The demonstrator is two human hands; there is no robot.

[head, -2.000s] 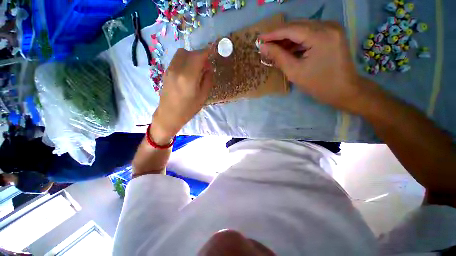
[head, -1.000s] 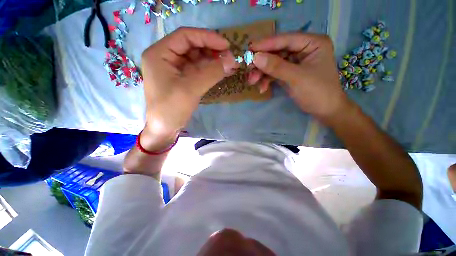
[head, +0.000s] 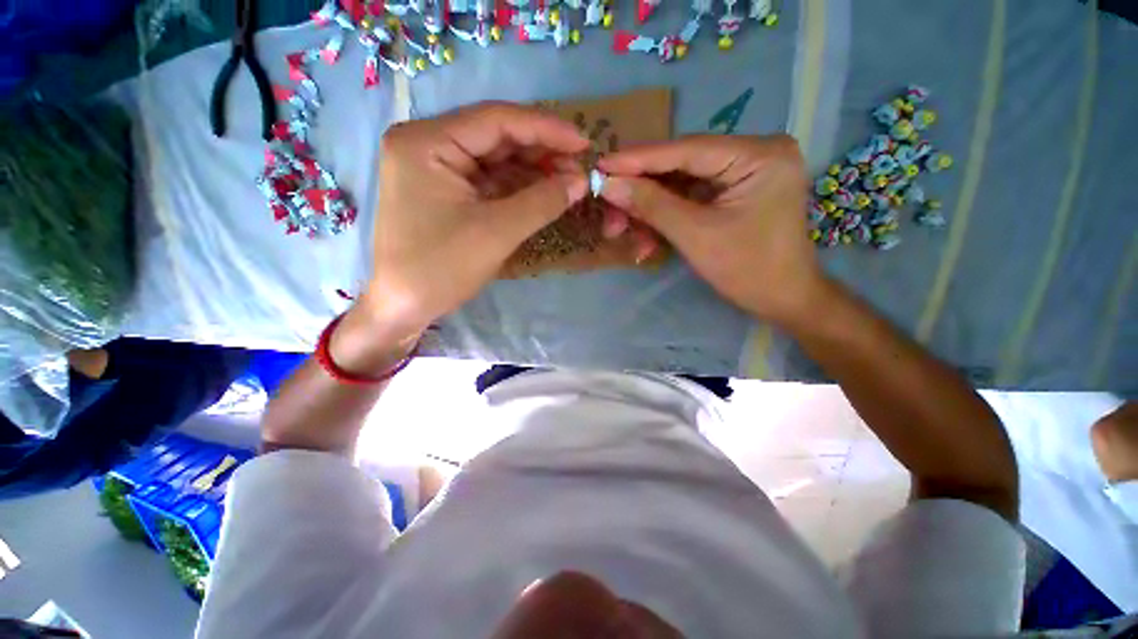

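Note:
My left hand [head: 462, 212] and my right hand [head: 724, 206] meet over the brown cardboard mat [head: 643, 119]. Their fingertips pinch a tiny pale-blue piece [head: 597, 184] between them; a bit of red shows at my left fingers. The fingers hide most of what they hold. A pile of red-and-light-blue parts [head: 300, 187] lies left of my left hand. A pile of yellow-and-pale parts [head: 880, 175] lies right of my right hand. Dark glue spots cover the mat.
Joined pieces [head: 537, 19] lie in a long heap along the far side. Black pliers [head: 243, 87] and a bag of greenery [head: 63, 206] are at left. A small green pointed thing [head: 733, 110] lies right of the mat. A blue crate [head: 175, 493] stands low left. Another person's arm [head: 1114, 443] shows at right.
My hands were apart two seconds ago and have come together, fingertips now touching around the piece. The white disc on the mat is no longer visible. The camera view has shifted.

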